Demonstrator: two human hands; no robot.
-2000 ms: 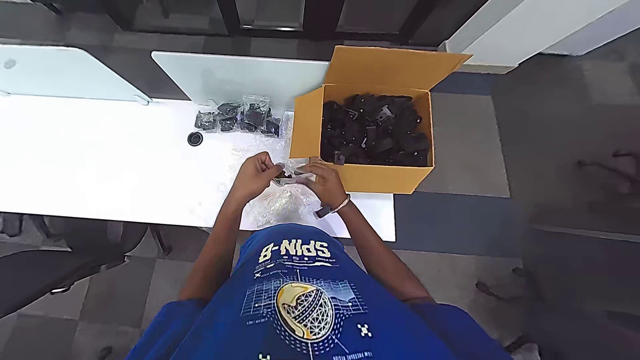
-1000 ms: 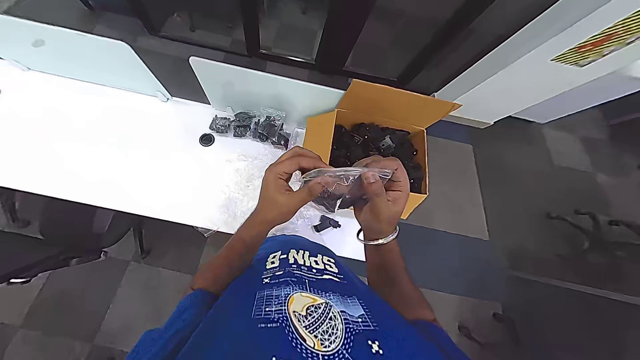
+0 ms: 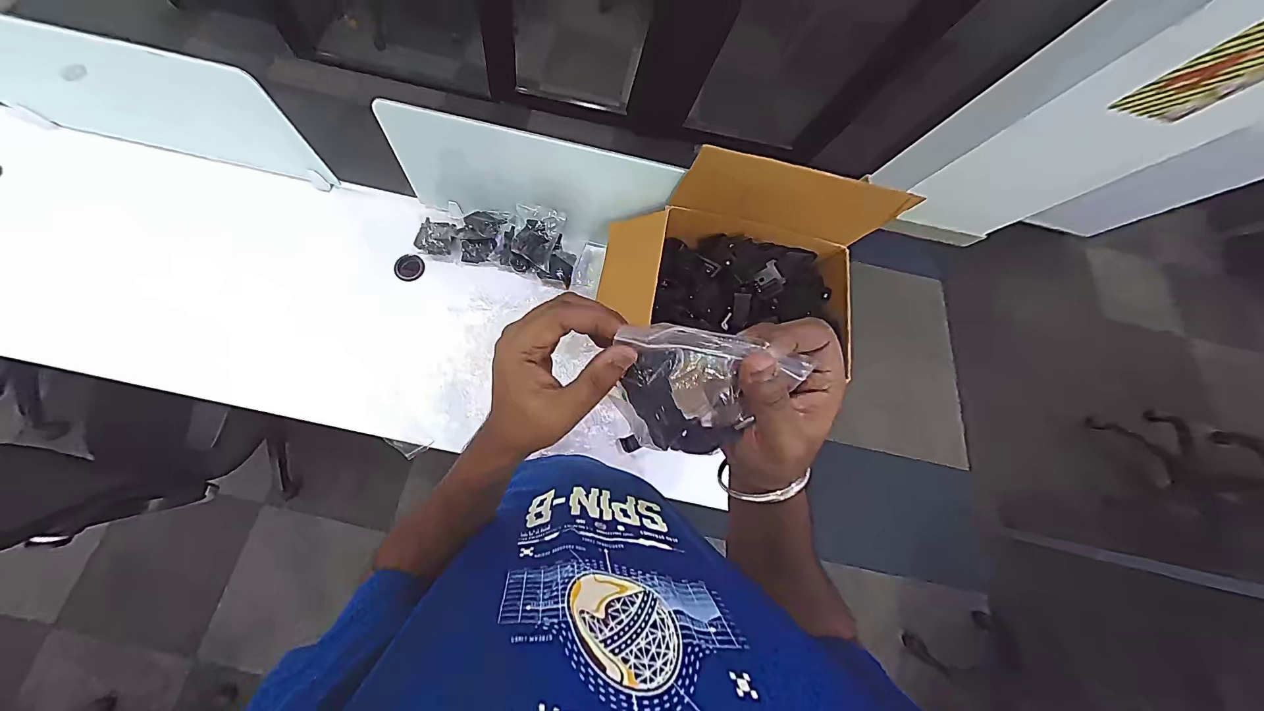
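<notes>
A clear zip-seal plastic bag (image 3: 696, 380) with black plastic parts inside is held up between my two hands, over the front edge of the table. My left hand (image 3: 553, 370) pinches its upper left corner between thumb and forefinger. My right hand (image 3: 790, 395), with a metal bangle at the wrist, grips the upper right end of the bag. Just behind the bag stands an open cardboard box (image 3: 632, 267) filled with black plastic parts (image 3: 741, 281). Several filled clear bags (image 3: 504, 240) lie on the table left of the box. Loose clear plastic (image 3: 474, 360) spreads beside my left hand.
The white table (image 3: 217, 286) runs off to the left. A small round black object (image 3: 409, 267) lies on it. Glass partition panels (image 3: 533, 158) stand along its back edge. A black office chair (image 3: 128, 454) is at the lower left, in front of the table.
Both hands are raised higher than two seconds ago, when they worked low over the tabletop. The bag is held by its top edge, as one second ago. The view has shifted.
</notes>
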